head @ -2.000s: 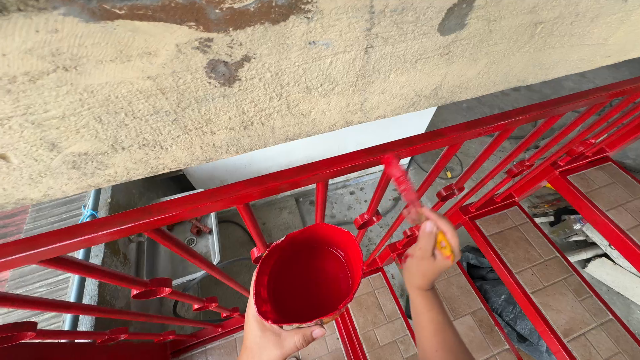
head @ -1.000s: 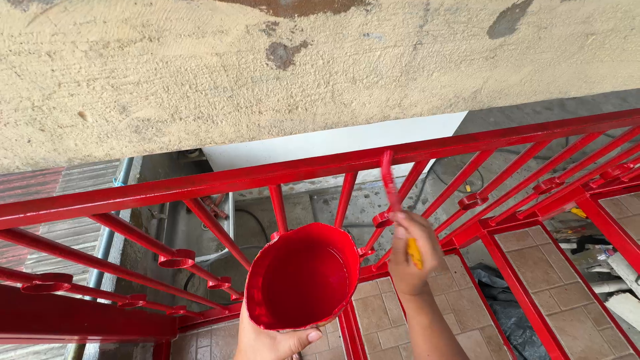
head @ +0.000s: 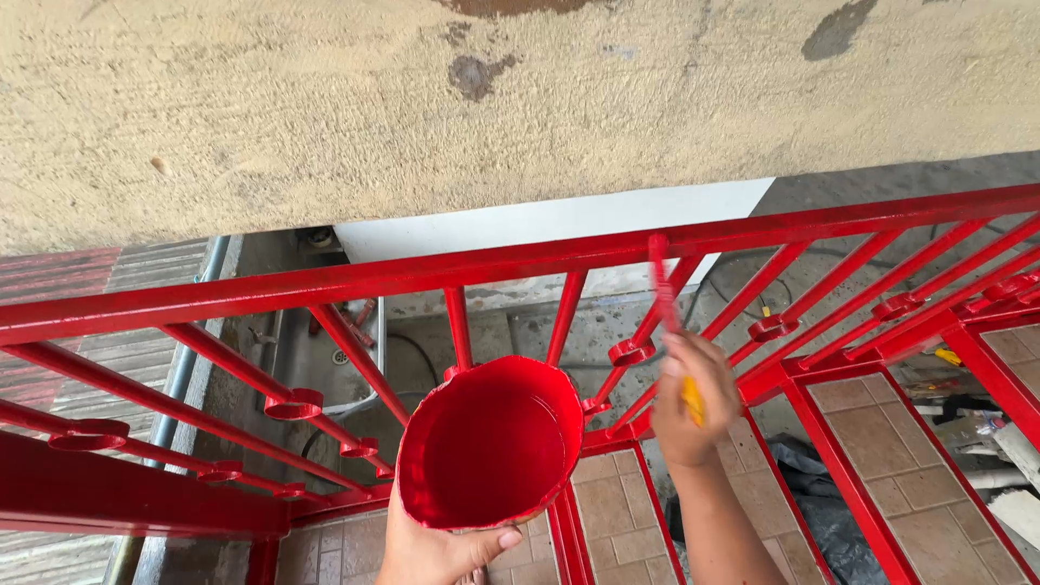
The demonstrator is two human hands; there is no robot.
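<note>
My left hand (head: 443, 544) holds a cut-open container of red paint (head: 491, 447) from below, thumb on its near side, at the lower middle. My right hand (head: 695, 398) grips a paintbrush (head: 666, 292) with a yellow handle end showing under the palm. The brush is coated red and slightly blurred; its tip touches the top rail of a red metal railing (head: 504, 264). Red balusters with small rings slant down below the rail. The paint's surface lies smooth inside the container.
A rough cream wall (head: 325, 122) spans the top, beyond the railing. Tiled stair treads (head: 902, 463) in red metal frames descend at the right. Below are a sink (head: 333, 357), a corrugated roof (head: 122, 325), a black plastic sheet (head: 821, 520) and hoses.
My right hand has moved up toward the top rail, and the brush tip, beside the rail's lower edge two seconds ago, is now on it. My left hand keeps holding the paint container.
</note>
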